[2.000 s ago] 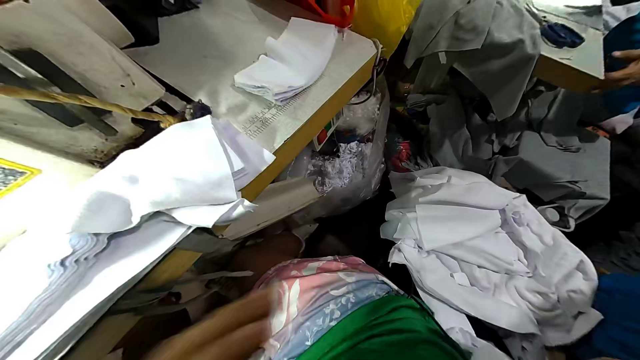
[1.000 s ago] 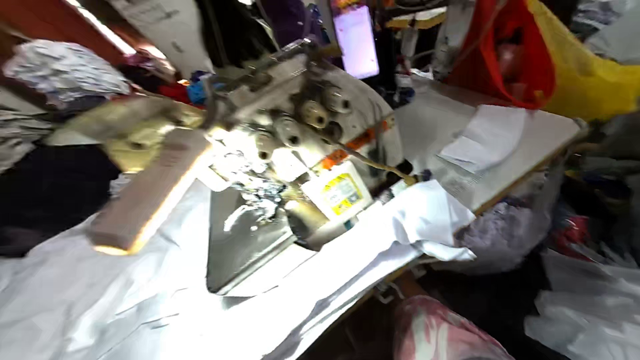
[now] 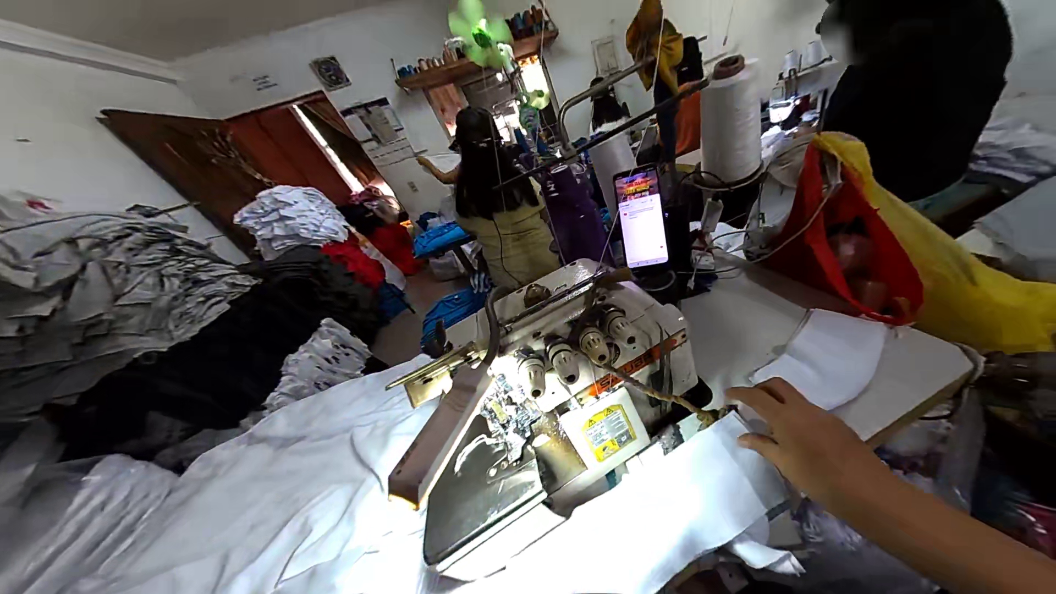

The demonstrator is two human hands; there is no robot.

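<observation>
My right hand [image 3: 796, 437] reaches in from the right, thumb and fingers apart, over the right end of a strip of white fabric [image 3: 668, 520]. Whether its fingertips touch the cloth I cannot tell. Just beyond the hand, a small stack of white fabric pieces [image 3: 825, 359] lies on the table. The overlock sewing machine [image 3: 577, 363] stands in the centre with its lamp lit over the needle area and several tension knobs in a row. White cloth [image 3: 313, 487] spreads to its left. My left hand is out of view.
A phone [image 3: 642, 219] with a lit screen stands behind the machine, beside large cones of white thread [image 3: 731, 124]. A red bag [image 3: 858, 239] and yellow fabric [image 3: 973, 289] occupy the table's right rear. Garment heaps [image 3: 99, 297] lie at left. A person [image 3: 499, 198] stands farther back.
The view has swung up and left from the floor to the machine and room. My right hand now shows by the white strip; one second ago no hand was in view.
</observation>
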